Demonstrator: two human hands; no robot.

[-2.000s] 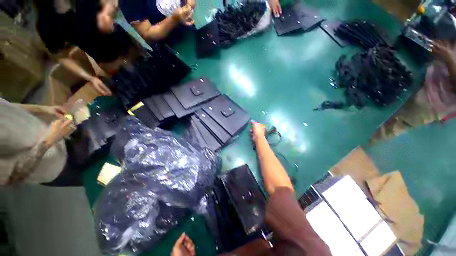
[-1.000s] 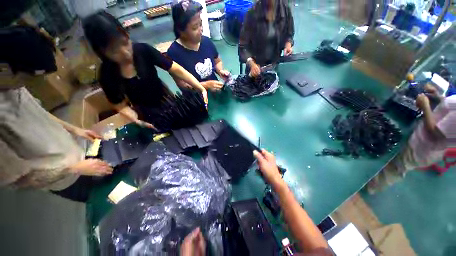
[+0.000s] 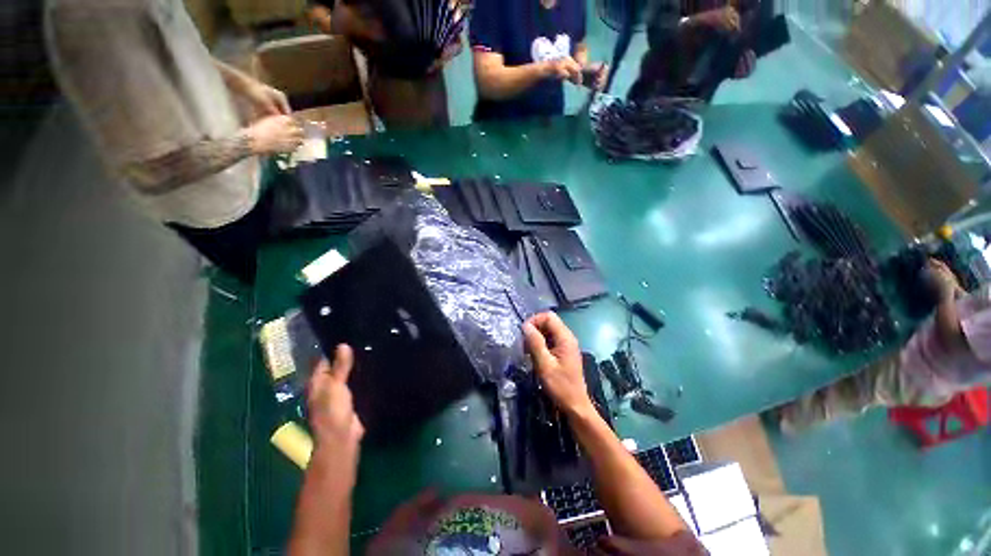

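Observation:
My left hand (image 3: 335, 404) holds a black panel (image 3: 393, 337) by its lower left side. The panel is tilted above the green bench, with small pale marks near its middle, and hides part of the crinkled clear plastic bag (image 3: 469, 272). My right hand (image 3: 551, 353) is raised to the right of the panel, apart from it, fingers bent towards the thumb; whether a thin thing is between them I cannot tell. More black panels (image 3: 567, 264) lie fanned beyond my right hand. Dark panels (image 3: 543, 429) also lie below my right wrist.
Black cables (image 3: 625, 380) lie right of my right hand, with a larger cable heap (image 3: 831, 304) farther right. Gridded panels (image 3: 571, 500) and white sheets (image 3: 719, 497) are at the near edge. A yellow block (image 3: 291, 443) lies left. Several co-workers stand around the bench.
The view has turned. My left hand has come up and now holds a black panel on the left. My right hand is off the panel it held at the fanned stack and is closer to me.

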